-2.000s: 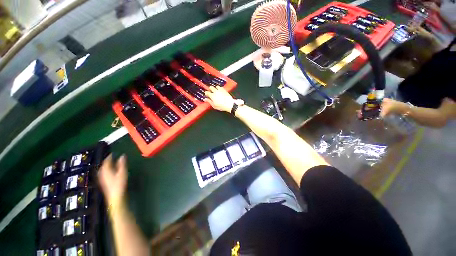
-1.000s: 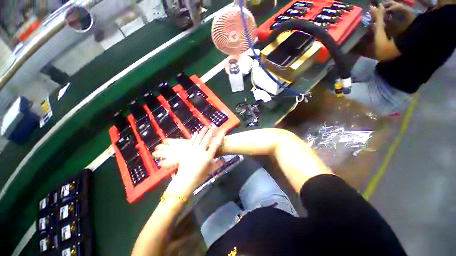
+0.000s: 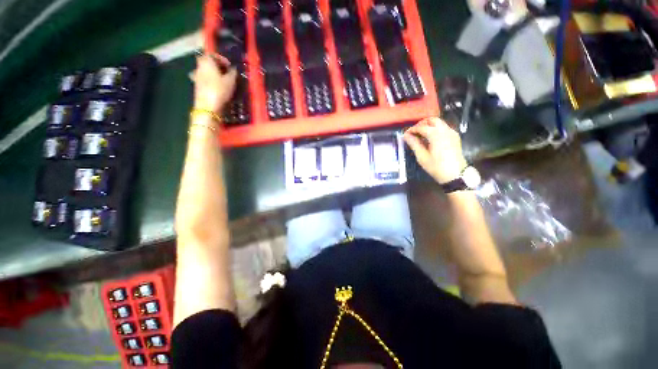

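A red phone tray [image 3: 325,124] lies in front of me with several open black flip phones [image 3: 315,61] in upright columns. My left hand [image 3: 214,81] is at the tray's left side, its curled fingers over the leftmost phone; whether they grip it is hidden. A pale film sheet [image 3: 366,160] with dark-edged rectangles lies at the bench edge below the tray. My right hand [image 3: 436,150] has thumb and forefinger pinched at the sheet's upper right edge. Any film at the fingertips is too small to see.
A black tray [image 3: 133,151] with closed phones lies at left. A lower red tray [image 3: 160,310] holds more. Crumpled film scraps [image 3: 530,209] lie in a brown carton at right. A blue cable [image 3: 561,72], white items and a dark tangle [image 3: 454,101] are at upper right.
My view has turned downward and the red tray now appears higher. My hands, together over the tray's lower edge a second ago, are apart, left on the tray, right at the film sheet.
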